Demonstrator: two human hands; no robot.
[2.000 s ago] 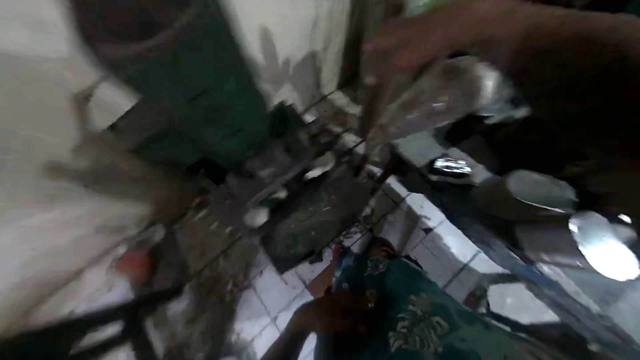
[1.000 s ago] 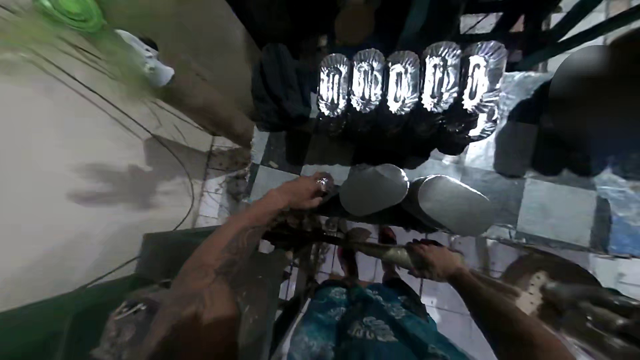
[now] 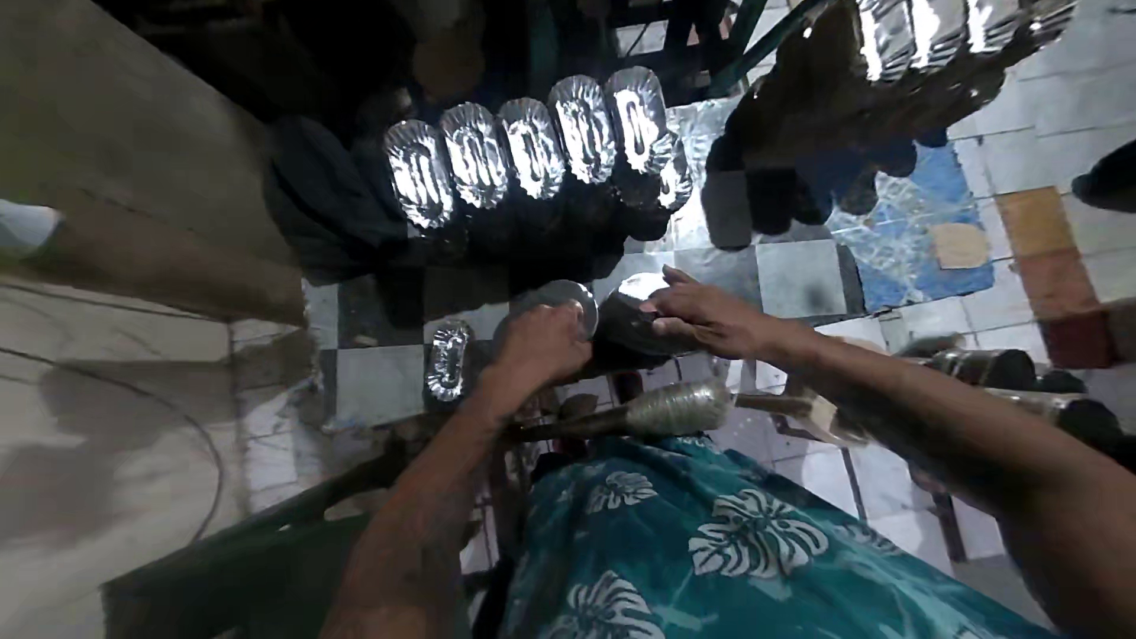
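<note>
My left hand (image 3: 546, 342) rests on a stack of flat metal pieces (image 3: 568, 295) at the tiled bench edge; whether its fingers grip a piece is hidden. Fingers apart, my right hand (image 3: 701, 312) reaches over a second stack (image 3: 643, 287) beside it, fingertips at its top. Left of my left hand lies a single fluted oval metal mould (image 3: 448, 361). Behind the stacks, several shiny fluted moulds (image 3: 532, 149) stand in a row. A lever wrapped in clear film (image 3: 679, 408) crosses in front of my lap, below both hands, touched by neither.
More stacked fluted moulds (image 3: 927, 35) are at the upper right. A blue marbled tile (image 3: 914, 231) lies right of the checkered bench top (image 3: 382, 382). Green machinery (image 3: 257, 568) is at the lower left, beside a pale wall (image 3: 80, 461) with a cable. Dark cloth (image 3: 328, 195) lies behind the bench's left part.
My right hand has left the wrapped lever and moved up to the right stack. My left hand has moved onto the left stack. A fluted mould now lies on the bench's left part.
</note>
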